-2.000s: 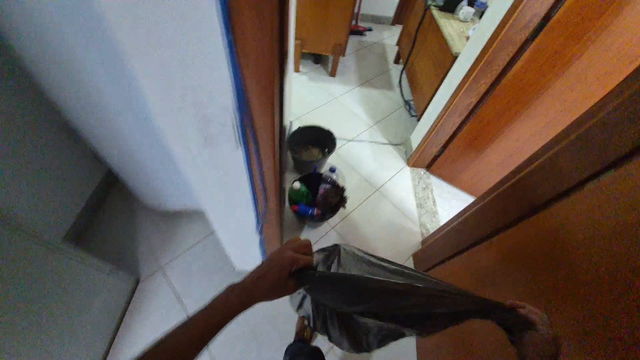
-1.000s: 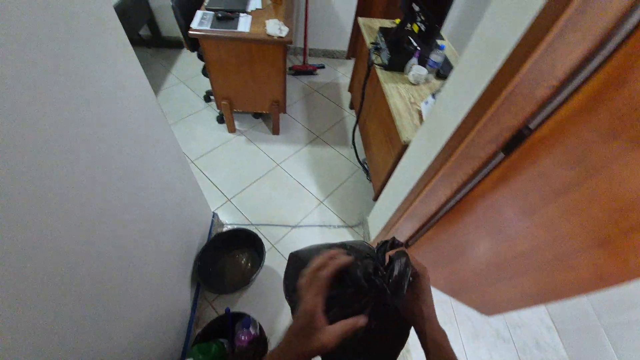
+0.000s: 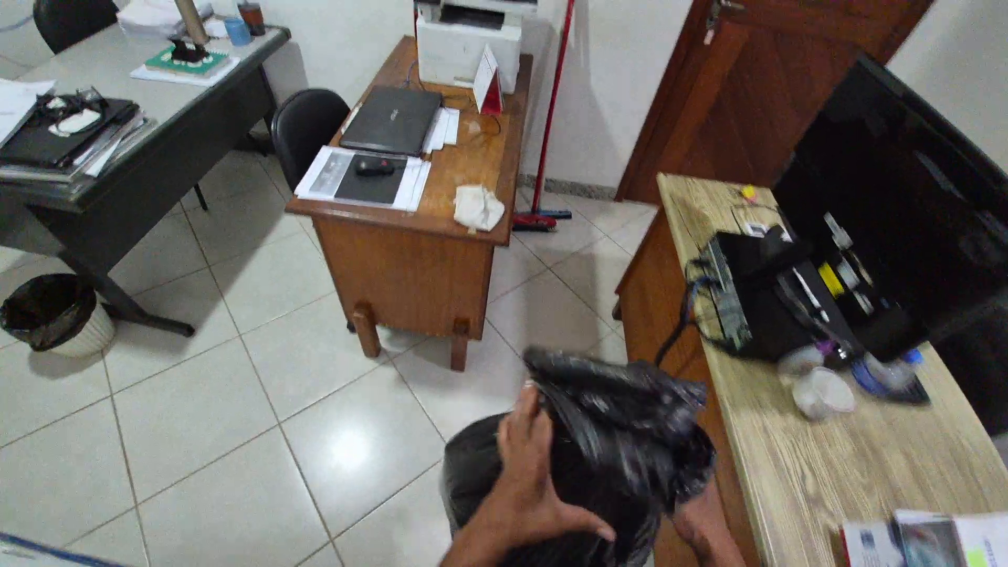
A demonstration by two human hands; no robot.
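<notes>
A full-looking black plastic bag (image 3: 606, 441) fills the lower middle of the head view, its gathered top puffed up and slightly blurred. My left hand (image 3: 531, 472) lies against the near left side of the bag, fingers pointing up and thumb spread to the right; its palm side is turned to the plastic. On the right, my right hand (image 3: 697, 516) is at the bag's side below the gathered top, with its fingers mostly hidden by the plastic.
A wooden desk (image 3: 405, 260) with laptop and printer stands ahead. To the right is a wood-grain counter (image 3: 795, 465) with a large screen, black device and cables. A lined waste bin (image 3: 79, 335) stands left by a dark desk (image 3: 173, 122). A red-handled broom (image 3: 543, 157) leans behind.
The view has moved forward into the office, and the two buckets on the floor have left it. The bag, stretched between my hands two seconds ago, is now a rounded bundle.
</notes>
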